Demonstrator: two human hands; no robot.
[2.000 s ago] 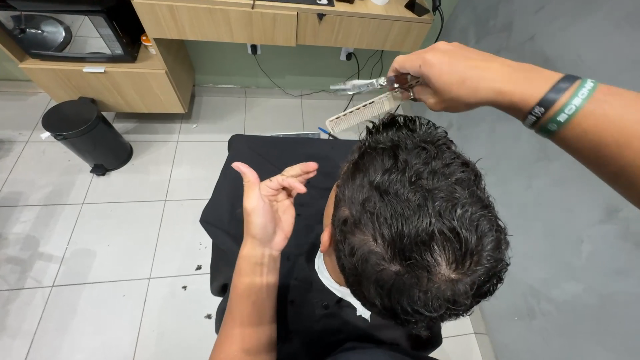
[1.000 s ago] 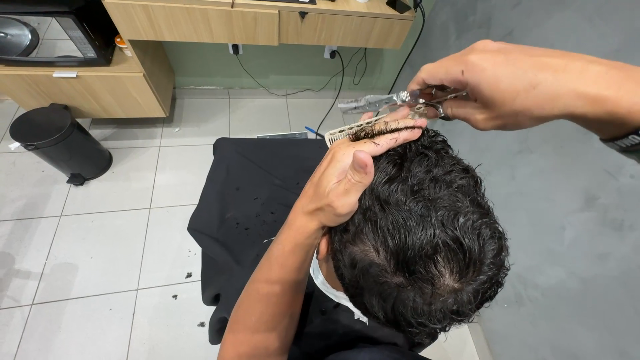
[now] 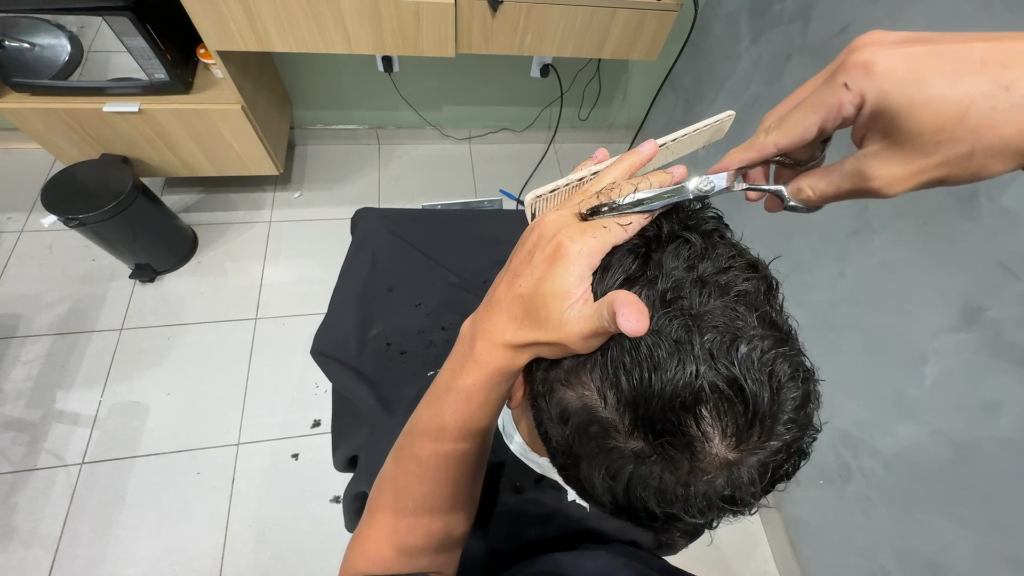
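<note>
My right hand (image 3: 864, 120) holds haircutting scissors (image 3: 680, 194) by the finger rings. Their blades lie along the fingers of my left hand (image 3: 568, 264), where bits of cut hair cling. That hand rests at the front of a seated person's dark, wavy hair (image 3: 688, 360), with a lock apparently pinched between the fingers. A cream comb (image 3: 696, 138) passes under the left fingers, its toothed end showing beside them; how it is held is partly hidden. A black cape (image 3: 416, 320) with hair clippings on it covers the person, and a white neck strip (image 3: 532, 456) circles the neck.
Ahead stands a wooden cabinet (image 3: 144, 136) with a microwave oven (image 3: 96, 48). A black pedal bin (image 3: 120, 216) stands on the tiled floor (image 3: 168, 384), where some hair clippings lie. Cables hang from wall sockets (image 3: 541, 66). A grey wall (image 3: 920, 360) is at the right.
My left hand, raised apart from the head two seconds ago, is now at the front hair. The comb, earlier in my right hand, is now at my left fingers. The scissors lie across those fingers.
</note>
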